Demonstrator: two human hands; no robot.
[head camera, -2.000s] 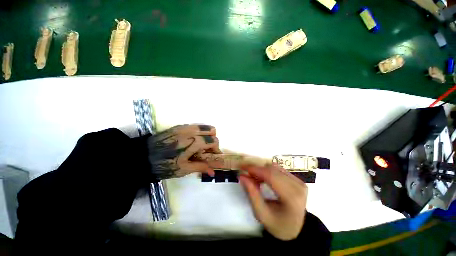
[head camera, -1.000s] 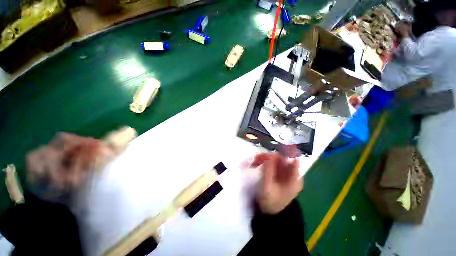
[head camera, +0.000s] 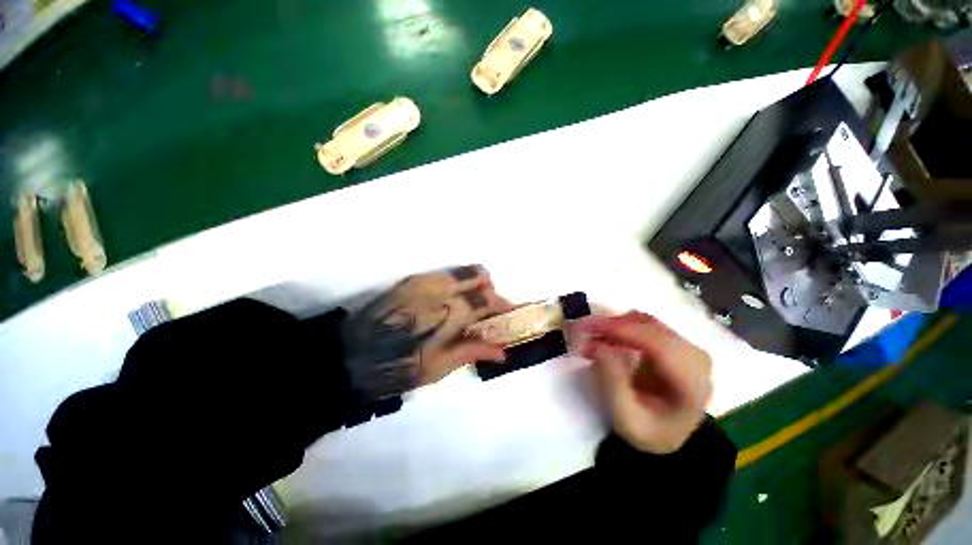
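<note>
A tan housing (head camera: 519, 325) lies on the white bench in the middle, just above a black fixture block (head camera: 522, 356). A small black square (head camera: 574, 306) is at its right end. My left hand (head camera: 426, 325) has its fingers on the left end of the housing. My right hand (head camera: 652, 378) is blurred, just right of the housing, thumb and fingertips close together. Whether it pinches a tape piece I cannot tell. More black fixture (head camera: 373, 411) shows below my left wrist.
A black tape dispenser (head camera: 735, 250) with a red lit display stands at the right. Tan housings (head camera: 370, 135) lie on the green belt (head camera: 245, 80) across the bench. Silver striped strips (head camera: 264, 509) show below my left sleeve. A carton (head camera: 906, 479) is at lower right.
My left hand has come back from the belt edge to the housing on the bench. My right hand has moved from the dispenser to the housing's right end. The view has turned left.
</note>
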